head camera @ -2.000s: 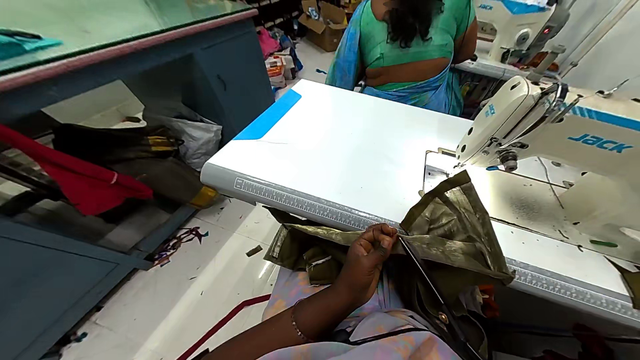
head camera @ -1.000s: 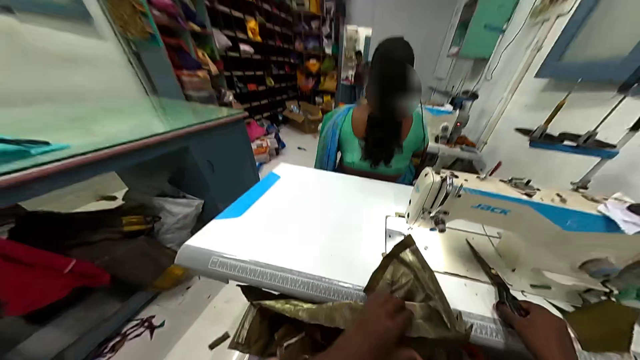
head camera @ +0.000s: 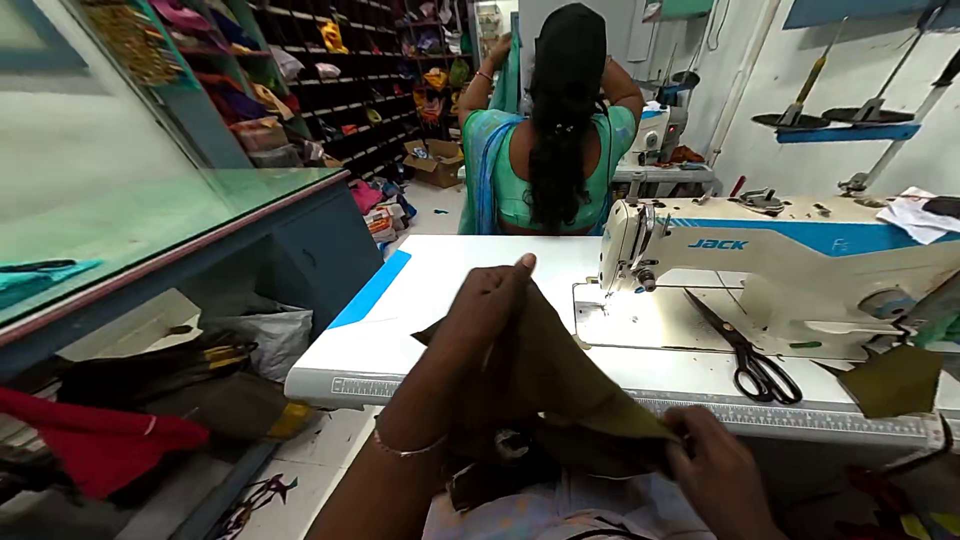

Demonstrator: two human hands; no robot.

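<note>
An olive-green fabric piece (head camera: pixel 559 360) is stretched over my lap at the front edge of the sewing table (head camera: pixel 435 262). My left hand (head camera: pixel 487 300) grips its upper part, thumb pointing up. Lower right, my right hand (head camera: pixel 705 450) pinches another end of the same cloth. Black-handled scissors (head camera: pixel 739 345) lie on the bed of the Jack sewing machine (head camera: pixel 750 255), their handles toward the table's front edge. The machine's needle area is lit. To the right of the scissors lies an olive fabric scrap (head camera: pixel 896 379).
A person (head camera: pixel 551 142) in a green top sits beyond the table, arms raised. At left stand a glass-topped counter (head camera: pixel 187 225) and a heap of dark cloth with a red cloth (head camera: pixel 97 442). A thread stand (head camera: pixel 847 133) is at upper right; a cardboard box (head camera: pixel 435 161) sits on the floor.
The scissors, in my right hand a second ago, now lie on the machine bed. My right hand has moved to the cloth, and my left hand has raised part of it. The person ahead has lifted both arms.
</note>
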